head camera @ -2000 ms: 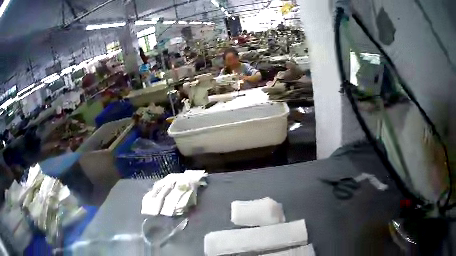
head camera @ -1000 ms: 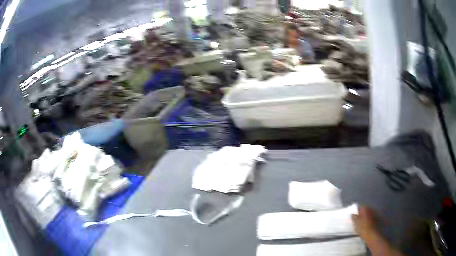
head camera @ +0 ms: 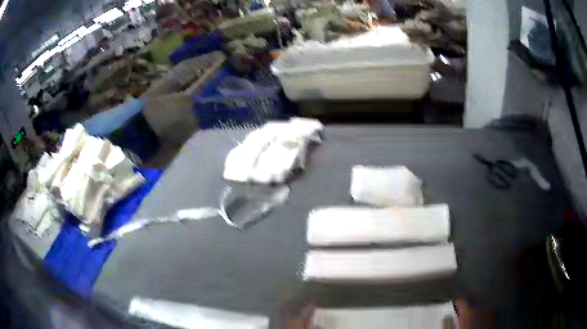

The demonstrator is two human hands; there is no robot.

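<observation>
My left hand (head camera: pixel 298 317) and my right hand (head camera: pixel 466 316) are at the bottom edge, blurred and mostly cut off. They hold the two ends of a white band piece (head camera: pixel 383 317) between them. Beyond it lie two long white stacks, a nearer one (head camera: pixel 380 262) and a middle one (head camera: pixel 378 225), side by side on the grey table (head camera: pixel 257 270). A short white pile (head camera: pixel 386 185) is behind them. Another white strip (head camera: pixel 196 314) lies to the left of my left hand.
White pieces (head camera: pixel 273 151) lie at the table's far side, with a looped white tape (head camera: pixel 161 219) before them. Dark scissors (head camera: pixel 499 172) and a white scrap (head camera: pixel 535 174) are at right. A shiny iron part (head camera: pixel 557 257) shows at right. A white cloth bundle (head camera: pixel 87 177) is far left.
The view has tilted down, so the table shows higher. My right hand has moved from the stacks' right end to the near edge; my left hand and the near strips have come into view.
</observation>
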